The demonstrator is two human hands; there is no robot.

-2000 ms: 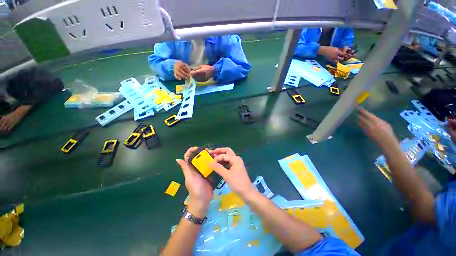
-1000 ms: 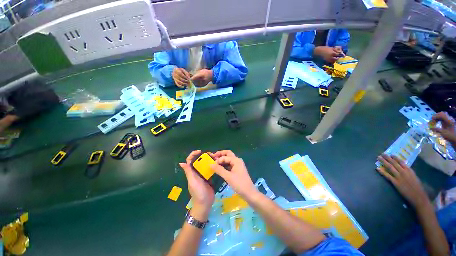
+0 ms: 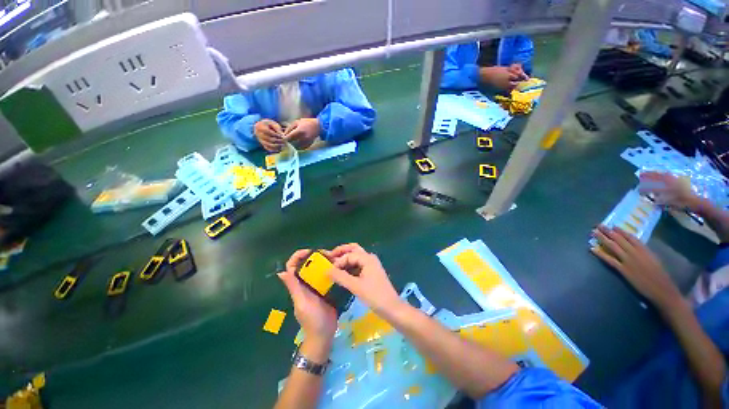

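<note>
My left hand (image 3: 309, 307), with a metal watch on its wrist, holds a black phone housing, mostly hidden by the fingers and the sticker. A yellow sticker (image 3: 316, 272) with a small slot near its top lies over the housing's upper part. My right hand (image 3: 361, 273) has its fingers at the right edge of the sticker and housing. A loose yellow piece (image 3: 274, 321) lies left of my left wrist. Used light-blue backing sheets (image 3: 352, 375) lie under my forearms. Sticker sheets (image 3: 482, 275) with yellow pieces lie at the right.
Several yellow-framed housings (image 3: 152, 267) and a bare housing (image 3: 434, 198) lie on the green belt. A slanted metal post (image 3: 543, 120) stands right of centre, a power-socket strip (image 3: 120, 80) hangs upper left. Two people sit opposite; a neighbour's hands (image 3: 639, 264) work at the right.
The view has shifted, and housings on the belt have moved left. My hands keep the same hold. The neighbour's near hand now rests on a sheet at the right.
</note>
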